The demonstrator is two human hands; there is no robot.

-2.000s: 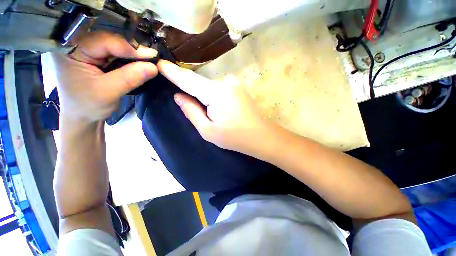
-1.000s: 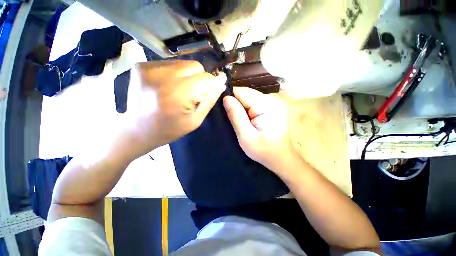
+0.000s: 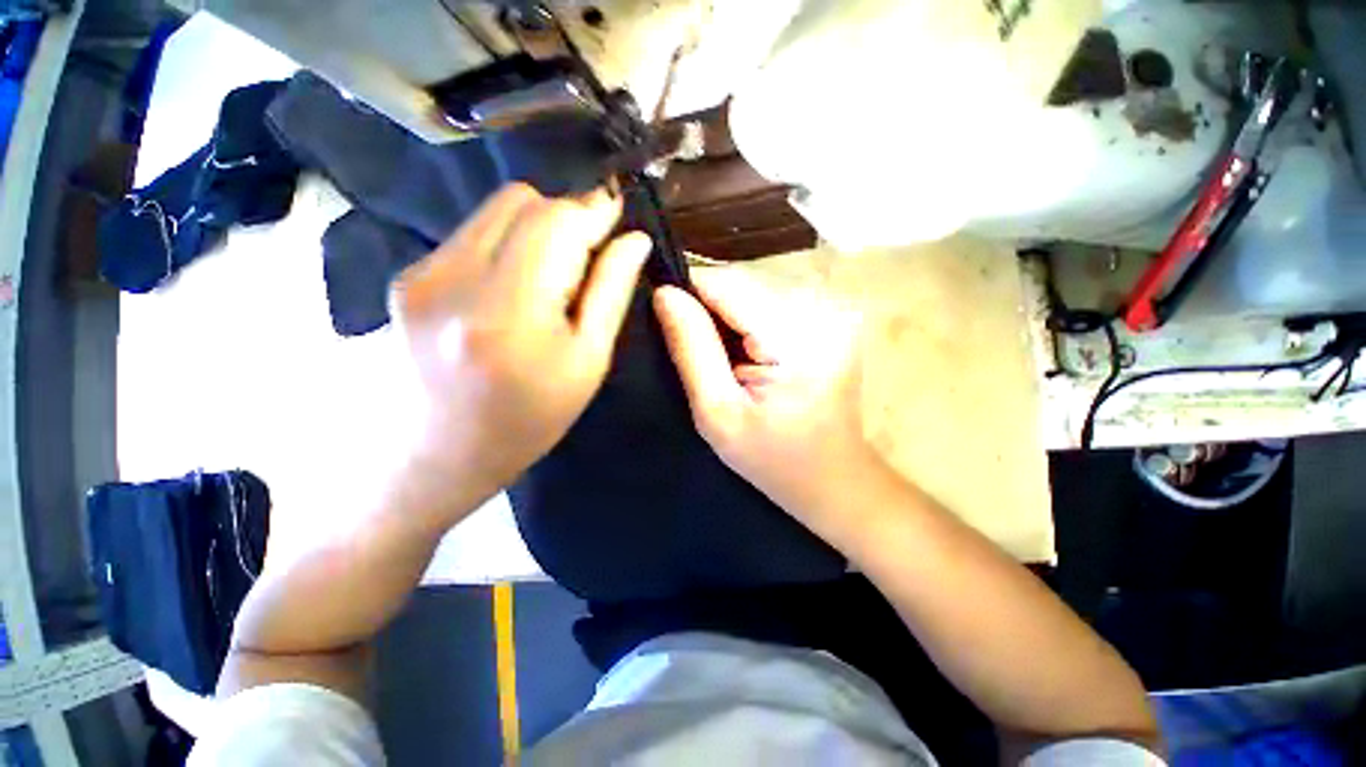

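The black fabric workpiece [image 3: 659, 480] lies on the pale table, runs under the presser foot area [image 3: 637, 150] and hangs over the front edge. My left hand [image 3: 517, 322] rests on the fabric just in front of the needle area, thumb and index finger at the seam edge. My right hand [image 3: 772, 375] pinches the narrow black seam edge [image 3: 662, 247] between thumb and fingers, a little nearer to me. The needle tip is too blurred to tell. The sewing machine head [image 3: 884, 135] is off-white and overexposed.
Red-and-black snips [image 3: 1198, 240] rest on the machine base at right. Loose black pieces [image 3: 195, 210] lie at the far left. A stacked black bundle [image 3: 177, 577] is at the table's left edge. A round container [image 3: 1210, 477] is below the table at right. A brown plate [image 3: 734, 210] is beside the needle.
The view has shifted. Compared with a second ago, more black fabric shows behind and left of the needle area. My left hand has opened a little from its pinch; my right hand still holds the edge.
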